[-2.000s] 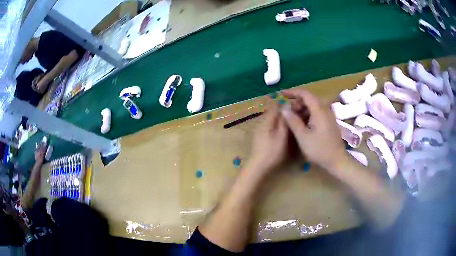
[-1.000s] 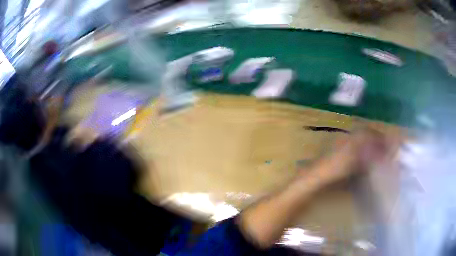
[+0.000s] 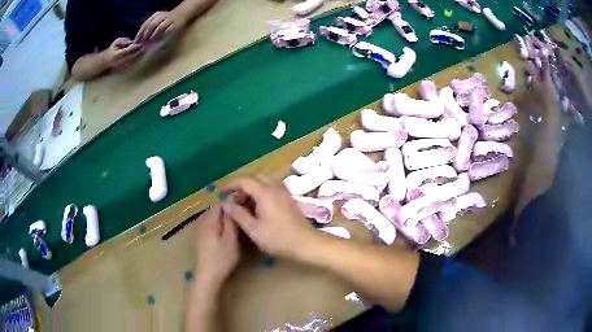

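My left hand (image 3: 217, 243) and my right hand (image 3: 269, 217) are together over the brown bench (image 3: 117, 285), close to the belt's edge. Their fingers are bent and meet around a small spot; a teal dot shows at the fingertips. I cannot tell what, if anything, they hold. A slim black tool (image 3: 185, 223) lies on the bench just left of my hands. A heap of white to pale pink housing shells (image 3: 363, 165) lies on the bench right of my hands.
The green conveyor belt (image 3: 221, 117) runs beyond the bench, carrying single shells (image 3: 156, 178), part-assembled units (image 3: 69, 223) and clustered pink-and-dark assemblies (image 3: 292, 34). A person's hands (image 3: 139, 42) are across the belt. Another person's arm (image 3: 542, 136) is at right. A grey upright (image 3: 29, 275) stands at left.
The view has swung left and then right, so the shell heap and the pink-and-dark cluster now show more fully. My hands are still together near the black tool.
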